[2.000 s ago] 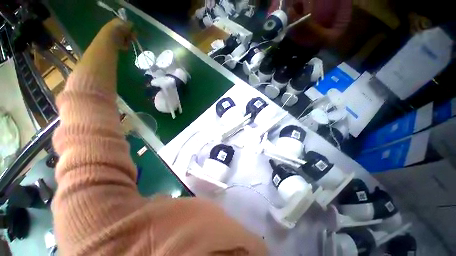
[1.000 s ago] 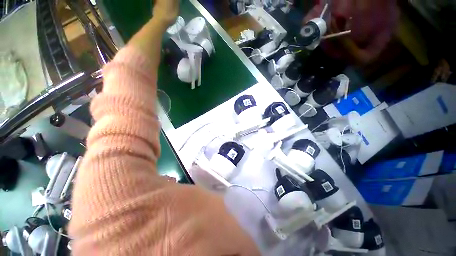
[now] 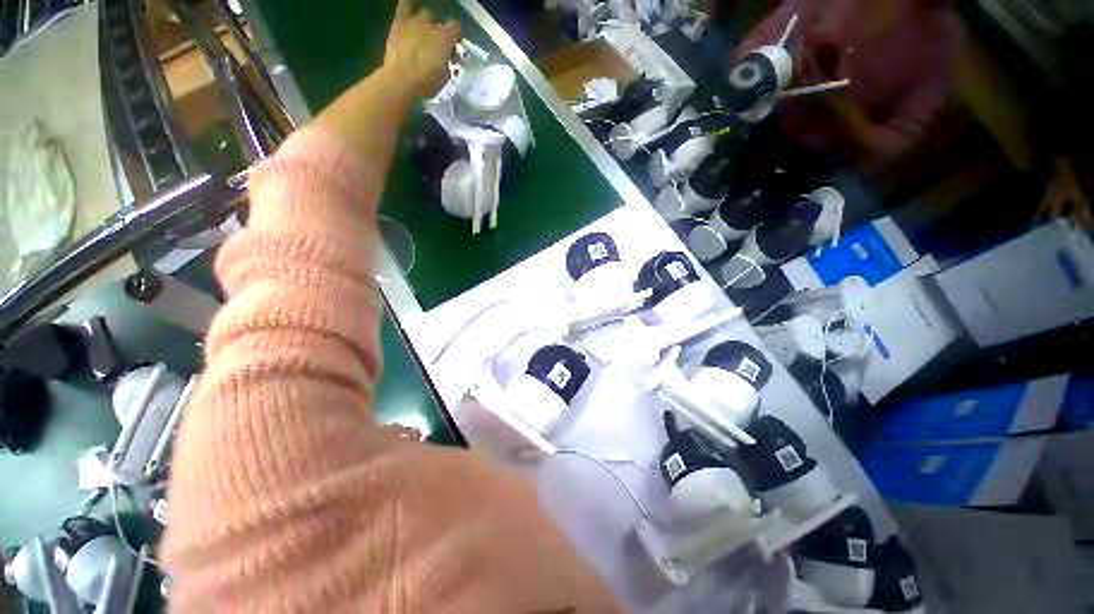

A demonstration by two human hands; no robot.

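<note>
My left hand (image 3: pixel 420 50), on an arm in a pink knitted sleeve, is at the top of the view over the green belt. It is beside a small group of white-and-black security cameras (image 3: pixel 482 144) that stand close together with white antennas. A short white rod (image 3: pixel 473 50) shows right at my fingers; whether they grip it is hard to tell. On the white sheet (image 3: pixel 462 318) lie several more cameras, such as one with a QR label (image 3: pixel 558 374) on its black head. My right hand is not in view.
More cameras crowd beyond the belt's edge, near an open box (image 3: pixel 600 72). White and blue retail boxes (image 3: pixel 960 462) lie at the right. Other cameras (image 3: pixel 144 414) stand on the green bench at lower left, below metal rails (image 3: pixel 120 246). A person in reddish clothing (image 3: pixel 870 84) is at upper right.
The view has swung, moving the scene rightward and down, then settled. My left hand, earlier at the belt's far part and then cut off by the top edge, now shows beside the camera group.
</note>
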